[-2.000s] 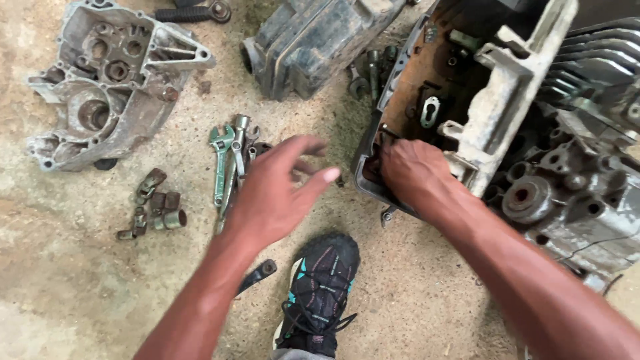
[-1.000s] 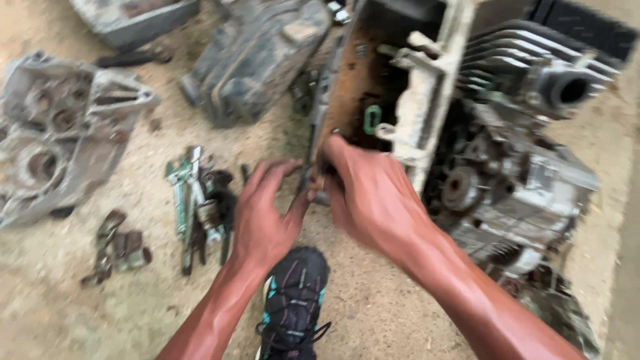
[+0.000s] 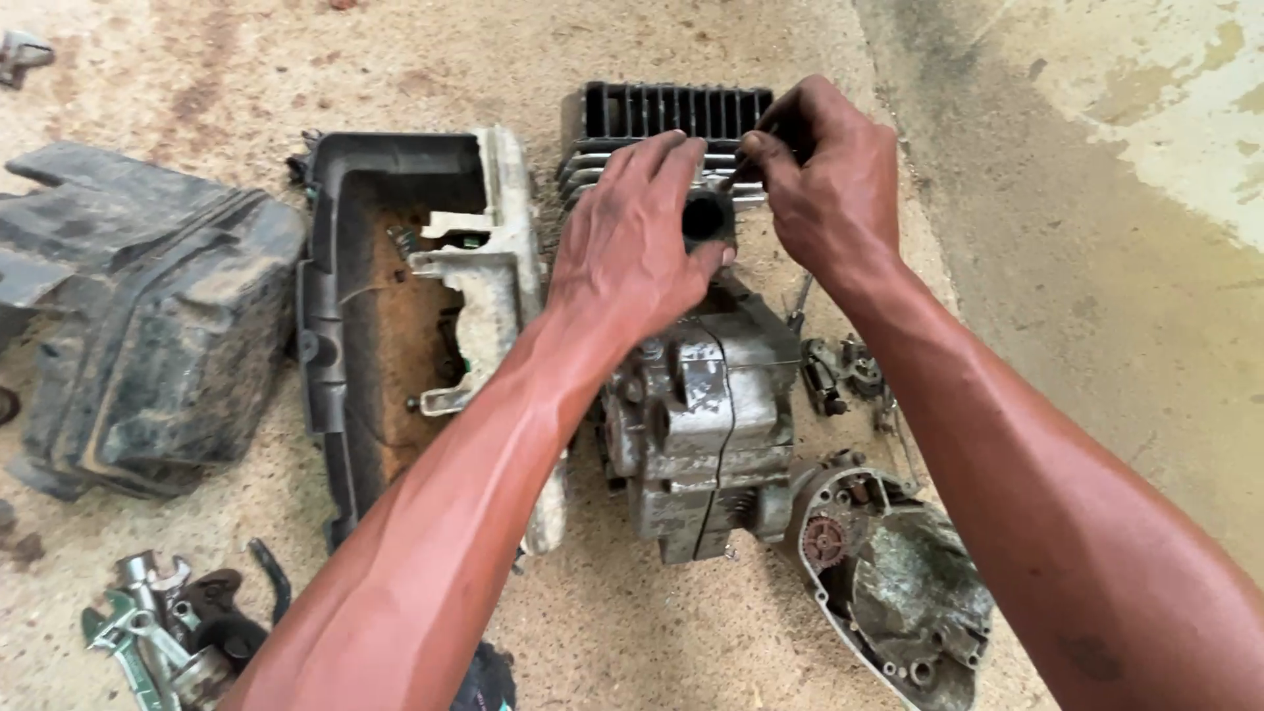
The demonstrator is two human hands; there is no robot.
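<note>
An engine block [image 3: 716, 395] of grey metal stands on the floor, with a finned cylinder [image 3: 583, 173] at its top end. My left hand [image 3: 637, 217] lies over the fins, its thumb beside the dark round port [image 3: 704, 215] of the cylinder. Close to the port's upper right, my right hand [image 3: 834, 163] pinches a small dark part between thumb and fingers; what it is cannot be told. Behind both hands is a black ribbed part [image 3: 676, 109].
Left of the engine lies a black plastic tray [image 3: 321, 296] bearing a pale metal bracket [image 3: 504, 286]. A dirty black plastic box [image 3: 188, 336] is farther left, above wrenches [image 3: 138, 642]. An engine cover [image 3: 839, 612] and small metal parts [image 3: 839, 370] lie at right.
Both hands have moved from the black tray to the finned cylinder on the engine. The view has shifted to the right.
</note>
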